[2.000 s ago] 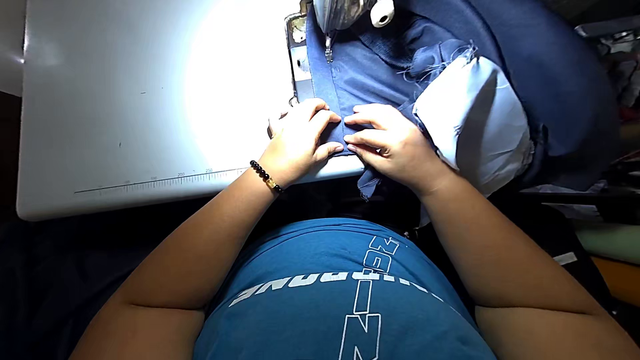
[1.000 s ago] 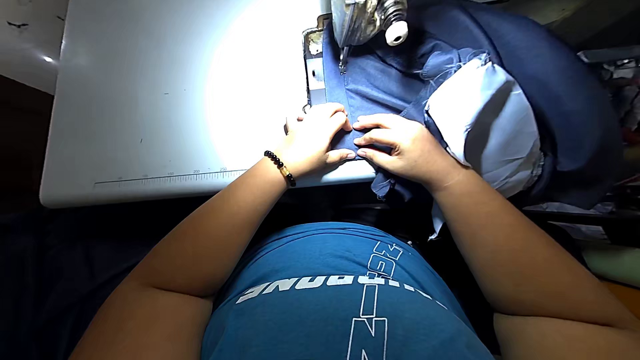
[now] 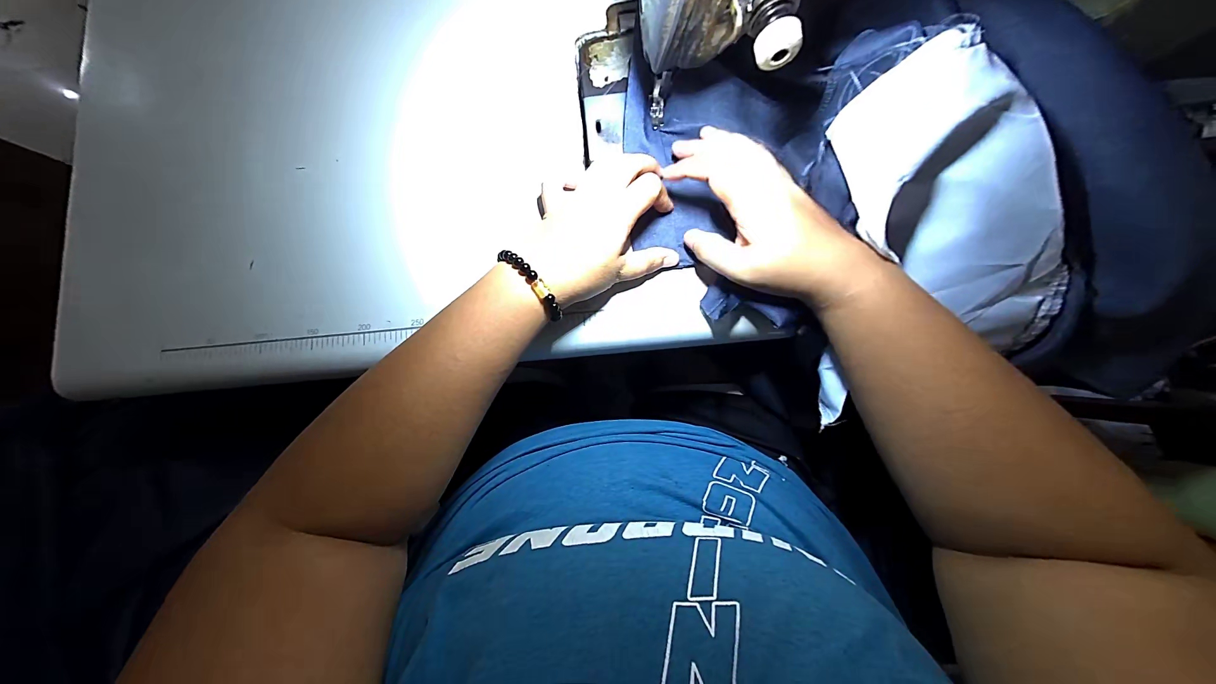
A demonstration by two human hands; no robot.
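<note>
Navy blue fabric (image 3: 760, 109) lies under the presser foot (image 3: 656, 103) of a sewing machine (image 3: 698, 28) and drapes off to the right. My left hand (image 3: 603, 218), with a black bead bracelet at the wrist, rests on the left edge of the fabric, its fingers bent and its thumb along the near end. On the right side of the same strip lies my right hand (image 3: 760, 214), palm down with thumb and fingers apart, its fingertips close to the left hand's. A light blue cloth piece (image 3: 988, 190) with frayed edges lies beside my right wrist.
The white sewing table (image 3: 237, 190) extends left, with a printed ruler scale (image 3: 285, 338) along its near edge. A bright lamp glare covers the table left of the needle. More navy fabric (image 3: 1130, 218) bulges at the far right, beyond the light blue piece.
My right hand has moved up toward the presser foot and its thumb has spread away from the fingers. My left hand stays at the fabric's left edge. The view has shifted slightly.
</note>
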